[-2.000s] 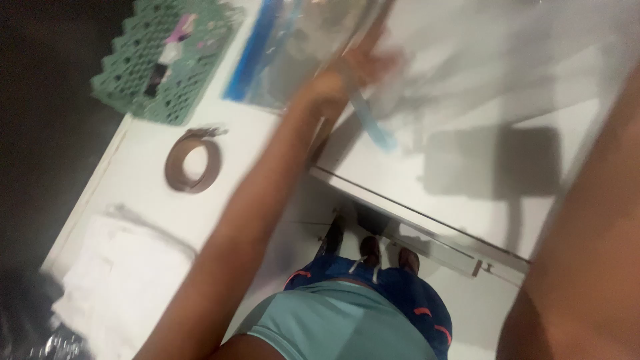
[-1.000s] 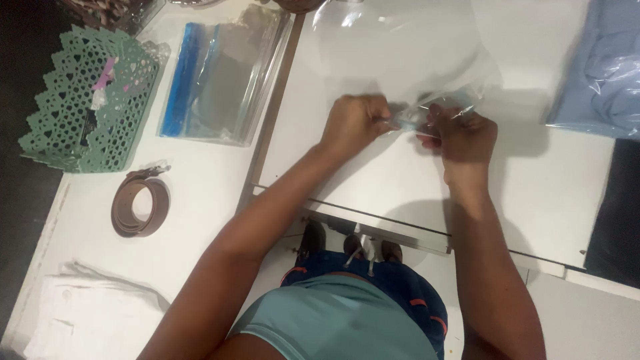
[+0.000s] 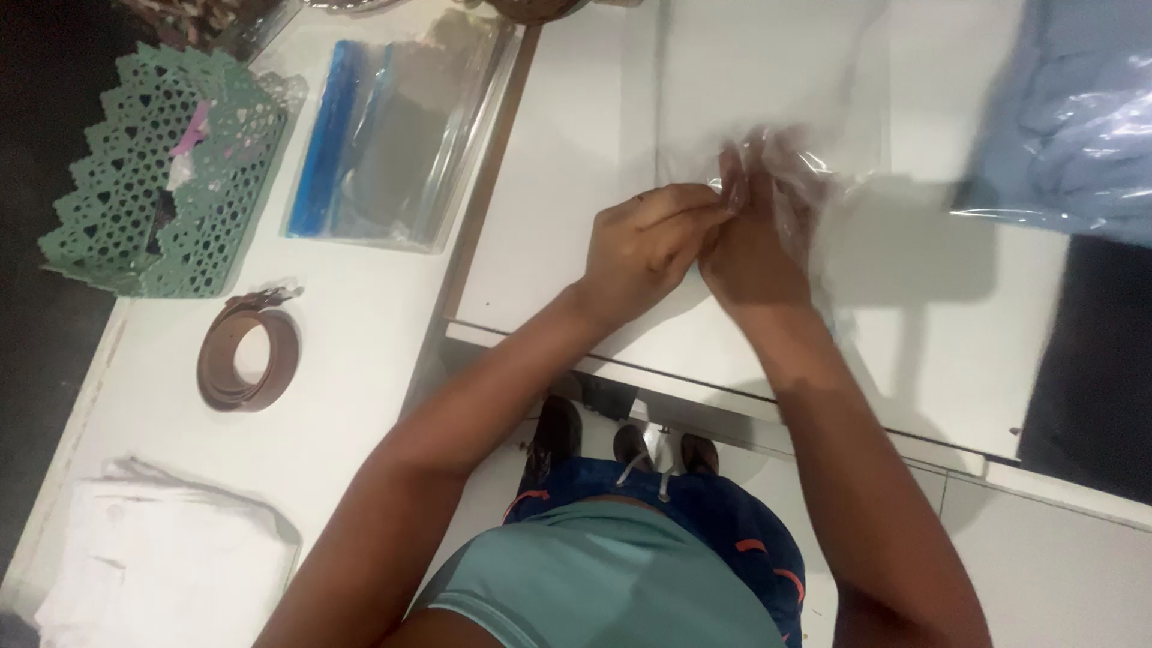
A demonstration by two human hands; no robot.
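Observation:
A clear plastic bag lies over the white tabletop, its near edge bunched at my hands. My left hand pinches that edge between thumb and fingers. Right beside it, my right hand has its fingers inside or behind the transparent film; which of the two I cannot tell. The fingertips are blurred under glare. To the right lies folded blue cloth in a clear bag. A stack of clear bags with a blue strip lies to the left of my hands.
On the left side stand a green perforated basket with small items, a coiled brown belt and a white folded stack. A brown edge strip divides the two white surfaces. A dark area borders the table at right.
Two seconds ago my left hand was by the blue-strip bags; since then it has met my right hand at the clear bag. The right fingers now show through the film.

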